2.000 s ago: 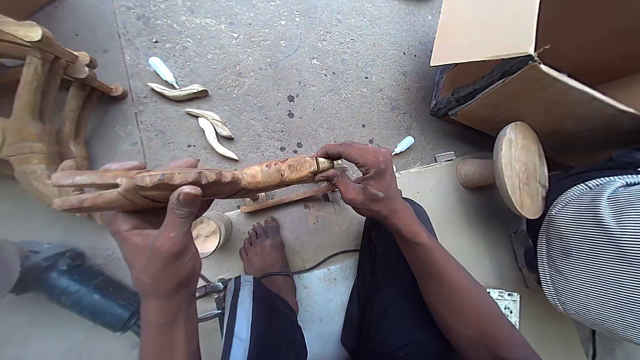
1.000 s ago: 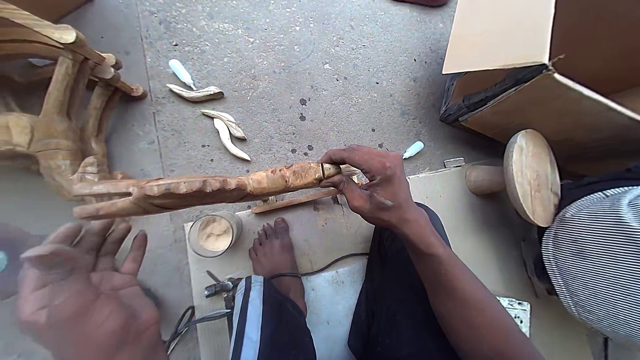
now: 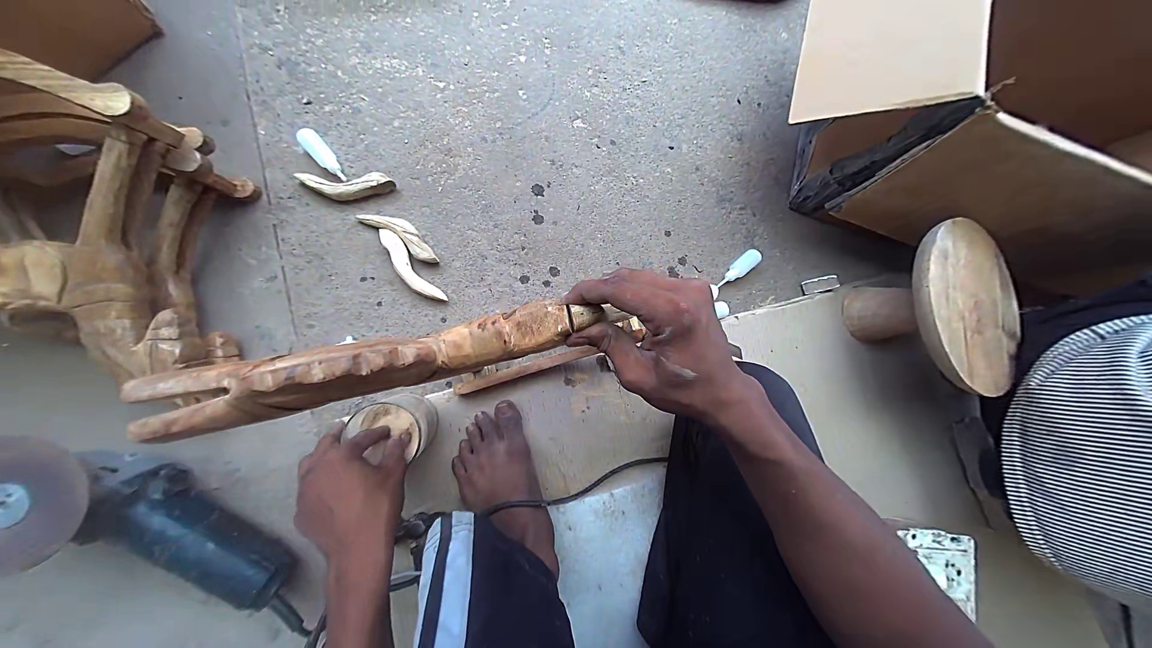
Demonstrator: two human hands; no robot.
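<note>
My right hand (image 3: 670, 346) grips one end of a long carved wooden piece (image 3: 351, 369) between thumb and fingers, at a dark ring near its tip. The piece lies roughly level across the view, with two prongs at its left end. My left hand (image 3: 355, 486) has its fingertips in the mouth of a round container of pale tan powder (image 3: 396, 421), below the carving; whether the fingers pinch any powder cannot be told. Small curved pale wooden pieces (image 3: 409, 265) lie on the concrete beyond, beside a small white bottle (image 3: 319, 151).
An angle grinder (image 3: 193, 531) with a disc lies at lower left. Carved wooden figures (image 3: 117, 261) stand at left. A second white bottle (image 3: 742, 264), an open cardboard box (image 3: 981, 171) and a round-topped wooden piece (image 3: 967, 306) are at right. A cable (image 3: 594, 481) crosses my foot.
My left hand let go of the carving, showed an open palm at lower left, and has moved right to the powder container. My right hand has kept its hold on the carving.
</note>
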